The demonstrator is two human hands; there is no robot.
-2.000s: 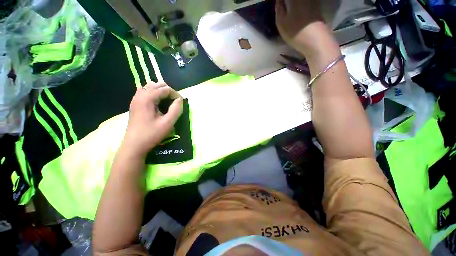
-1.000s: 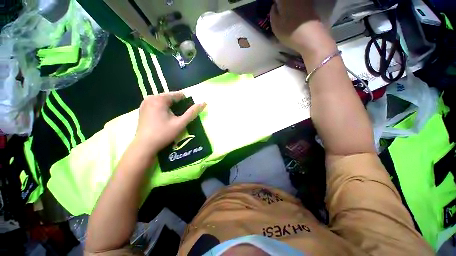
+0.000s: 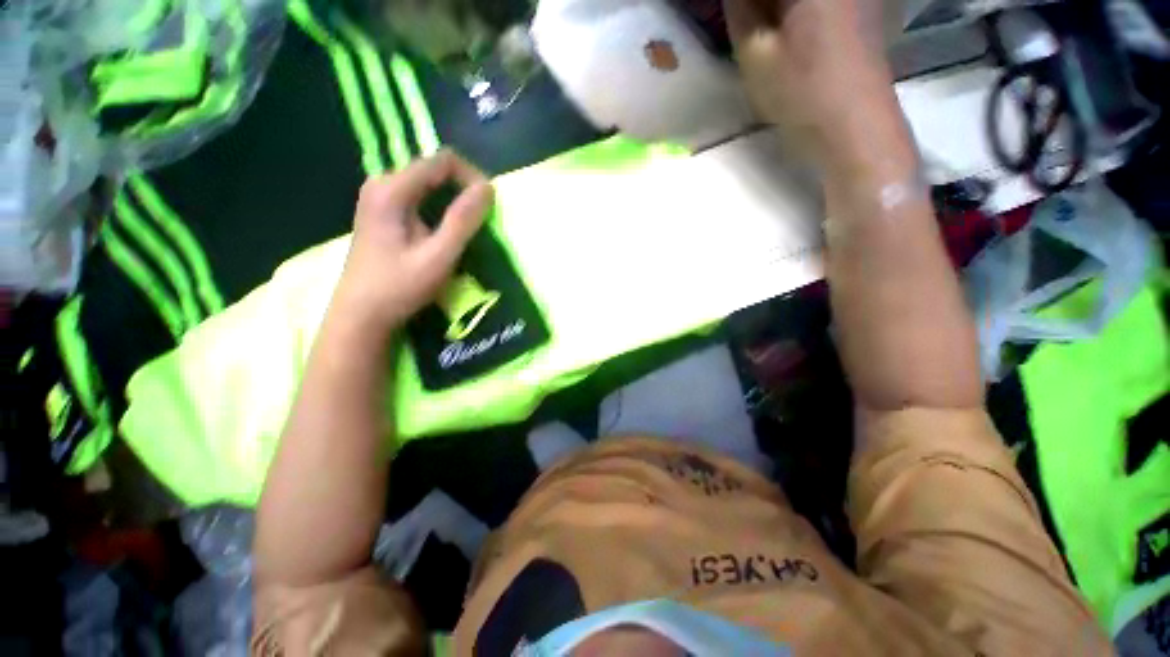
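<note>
The black patch pocket (image 3: pixel 494 315), with a yellow-green logo and white script, lies on the bright neon green section (image 3: pixel 218 398) of the black garment panel (image 3: pixel 263 193). My left hand (image 3: pixel 417 238) is over the pocket's upper part, with thumb and fingertips drawn together at its top edge; the fingers partly hide the contact. My right hand (image 3: pixel 802 58) is blurred near the top edge of the view, beside the machine's white plate (image 3: pixel 616 71). Its fingertips are unclear, so I cannot tell whether it holds anything.
A small metal machine part (image 3: pixel 485 96) shows at the top centre. Black scissors (image 3: pixel 1033 122) lie at the upper right. A clear bag with green pieces (image 3: pixel 148 77) is at the upper left. Green and black pieces (image 3: pixel 1091 424) hang at the lower right. The white table edge (image 3: pixel 770 276) runs beneath my right arm.
The whole view has shifted, so the machine sits higher in the picture. My left thumb has closed in towards the fingers. The pocket, seen straighter two seconds ago, now lies turned at an angle.
</note>
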